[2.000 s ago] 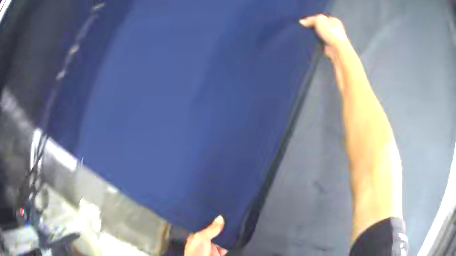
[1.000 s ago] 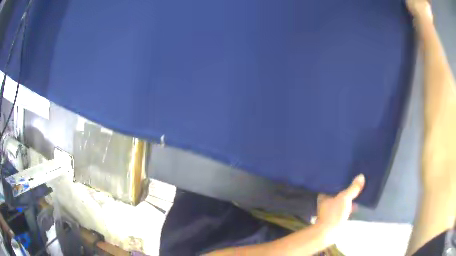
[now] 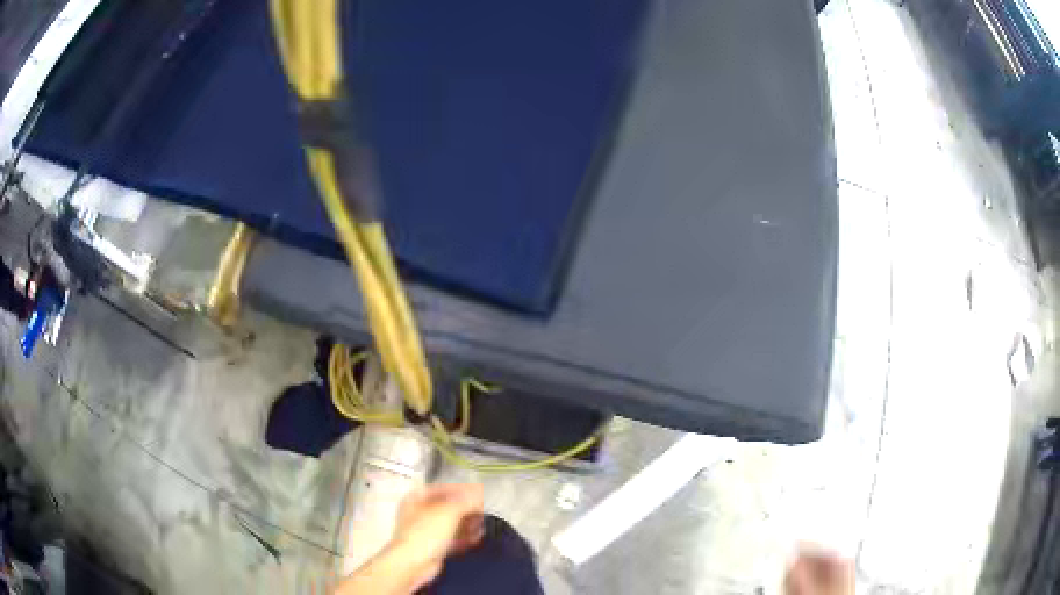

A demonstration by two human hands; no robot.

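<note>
Navy fabric plies [image 3: 477, 151] lie flat on the dark grey surface [image 3: 721, 233], their near right corner a little in from its front edge. My left hand [image 3: 439, 521] is low in the picture, below that edge and off the fabric. It is blurred, with no fabric seen in it. My right hand [image 3: 819, 572] is a small blurred patch at the bottom edge, mostly cut off and away from the fabric. The finger positions of both hands are unclear.
A yellow cable bundle [image 3: 378, 273] with black ties hangs close in front, over the fabric, with loops below the edge. A white strip [image 3: 634, 500] lies on the concrete floor [image 3: 918, 349]. A brown table edge [image 3: 229, 277] shows at left.
Both hands have let go of the fabric and moved down. The fabric now lies flat on the grey surface. The view has shifted back and right, bringing in the yellow cables and floor.
</note>
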